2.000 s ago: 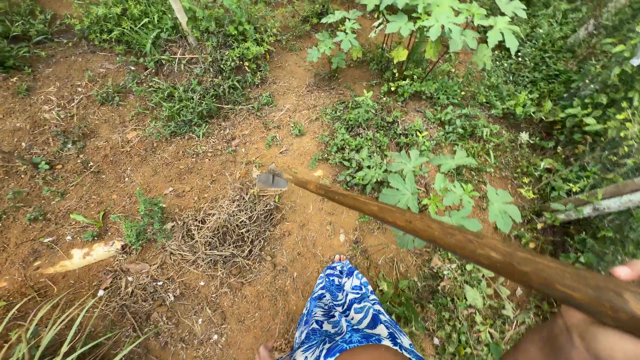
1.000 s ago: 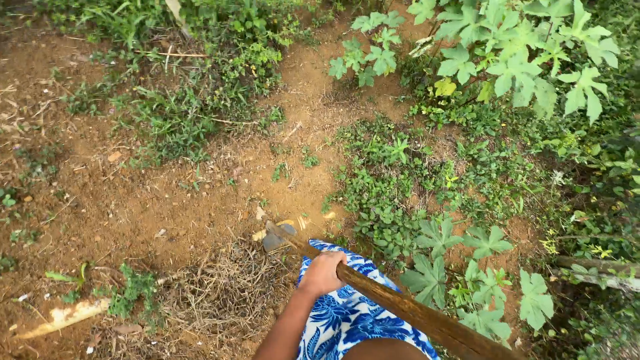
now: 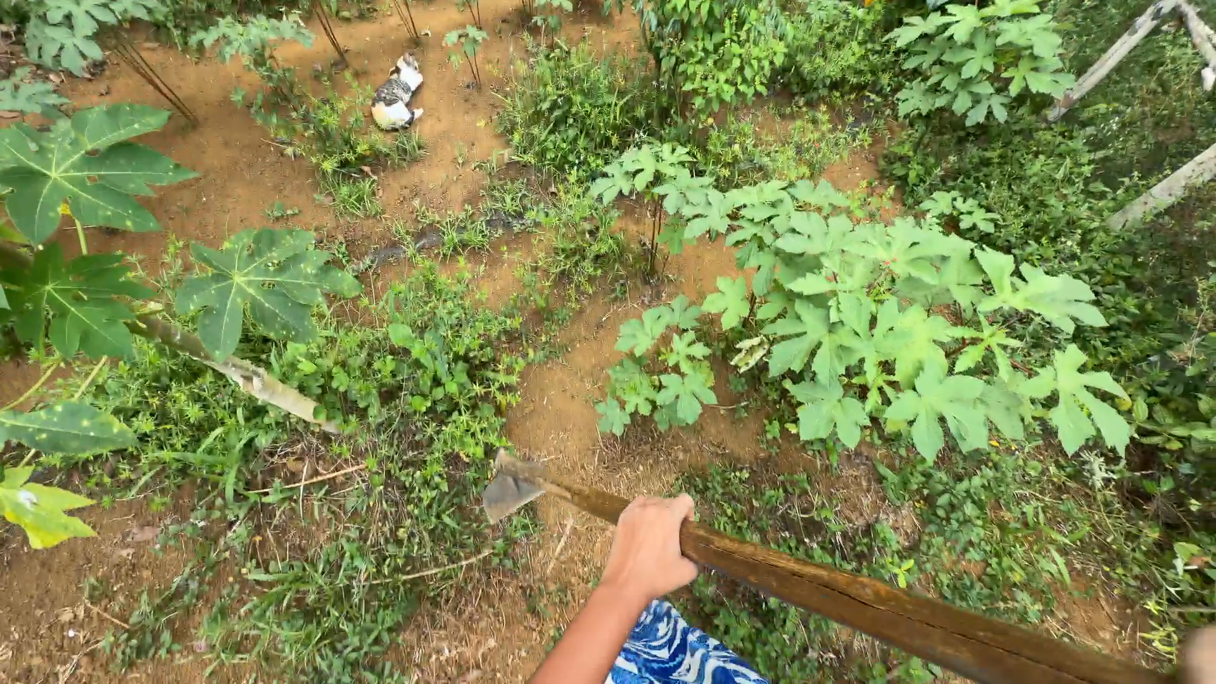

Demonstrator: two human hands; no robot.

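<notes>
My left hand (image 3: 651, 548) is closed around the wooden handle of a hoe (image 3: 855, 600), a short way behind its head. The grey metal hoe blade (image 3: 510, 494) is at the far end of the handle, over weeds and bare soil; whether it touches the ground I cannot tell. From there the handle runs down to the lower right corner. Only a blurred bit of my right hand (image 3: 1197, 654) shows at the right edge, by the handle's near end, and its grip is cut off by the frame. Blue and white patterned cloth (image 3: 674, 651) shows below my left hand.
Large leafy green plants (image 3: 855, 323) spread right of the hoe head. A papaya-like plant's pale stem (image 3: 252, 380) leans in from the left. A white and dark cat (image 3: 397, 93) lies on the soil further off. Pale wooden poles (image 3: 1107, 62) stand at the upper right, among weeds.
My left hand, away from the handle two seconds ago, is now on it near the head. The view has shifted forward to show more plants and the cat.
</notes>
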